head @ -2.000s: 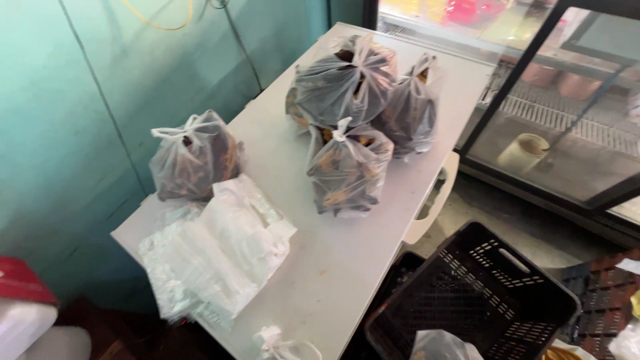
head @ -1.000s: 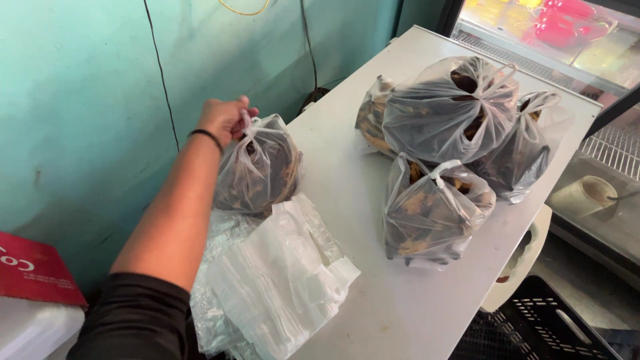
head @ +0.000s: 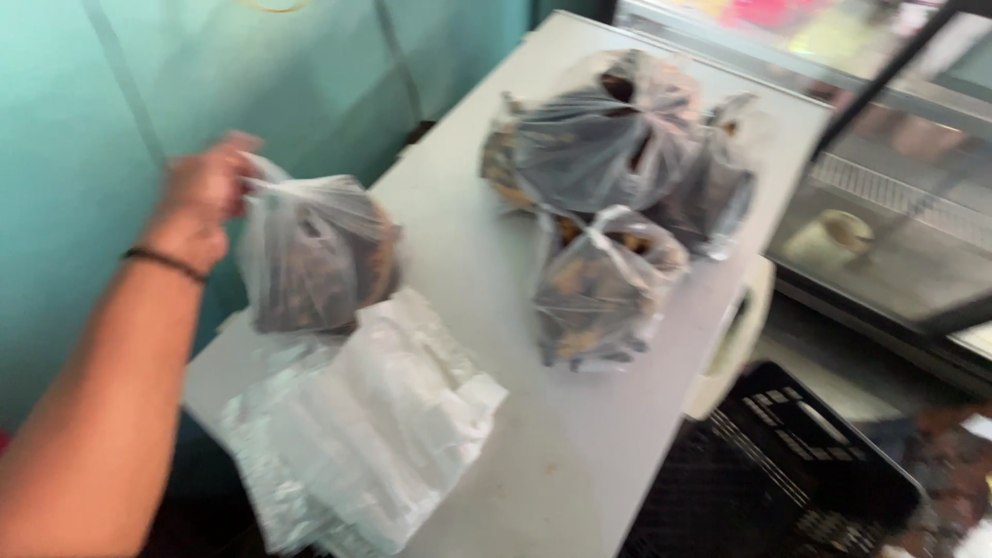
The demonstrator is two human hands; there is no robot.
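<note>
My left hand (head: 203,190), a dark band at its wrist, grips the knotted top of a translucent plastic bag (head: 314,256) with dark and tan contents. That bag is at the left edge of the white table (head: 535,465), just behind a stack of flat white plastic bags (head: 387,418). Farther right, a large filled plastic bag (head: 601,155) stands against a smaller one (head: 713,182) on its right, and a tied bag (head: 601,294) is in front of them. What the bags contain cannot be told. My right hand is out of view.
A teal wall (head: 294,93) runs along the table's left side. To the right are a glass-fronted display case (head: 891,209), with a pale cup-like container (head: 829,236) behind the glass, and a black plastic crate (head: 775,465) below the table top. A pale chair part (head: 736,341) touches the table's right edge.
My left hand, out of view two seconds ago, came to the left bag's top by one second ago and still grips it. The other filled bags keep their places on the table.
</note>
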